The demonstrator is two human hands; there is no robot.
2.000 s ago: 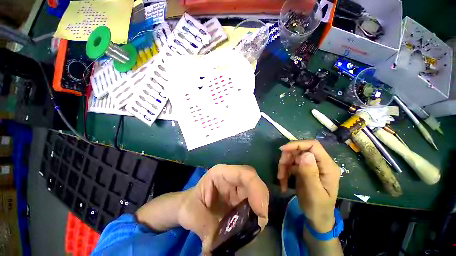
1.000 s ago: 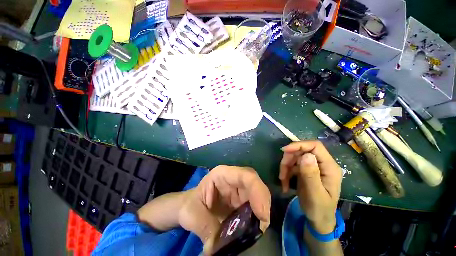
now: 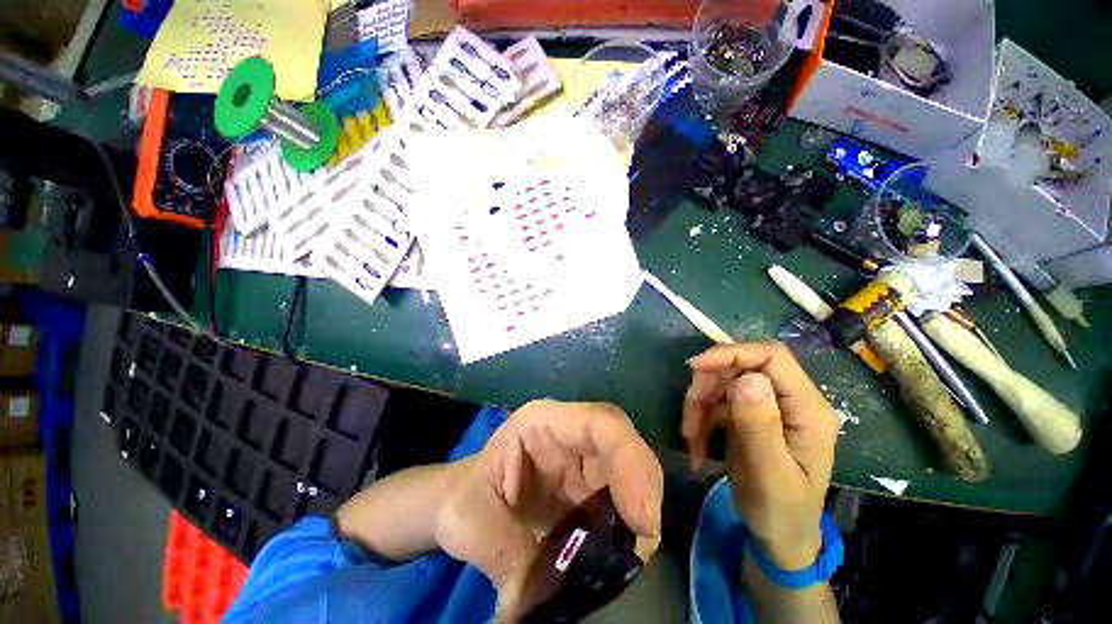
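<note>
My left hand [image 3: 555, 494] holds a black watch unit [image 3: 591, 563] between thumb and fingers, low in the view at the bench's front edge. The unit's dark face shows a small white and red mark, and its lower part reaches the picture's bottom edge. My right hand [image 3: 768, 433] is to the right of it, fingers curled with thumb and fingertips near each other. Nothing can be made out in it, and it does not touch the unit. A white sheet with rows of red marks [image 3: 537, 262] lies on the bench beyond my hands.
A black compartment tray [image 3: 232, 421] is at lower left. A thin white stick [image 3: 685, 307] lies beyond my right hand. A brown-handled brush [image 3: 921, 396] and other tools lie at right. White boxes [image 3: 896, 110], a clear cup [image 3: 908, 219], a solder spool [image 3: 287, 122] and white strips [image 3: 366, 232] stand or lie behind.
The unit in my left hand has tilted slightly, so the mark on its face looks narrower. The bench view has shifted slightly. My right hand has hardly moved.
</note>
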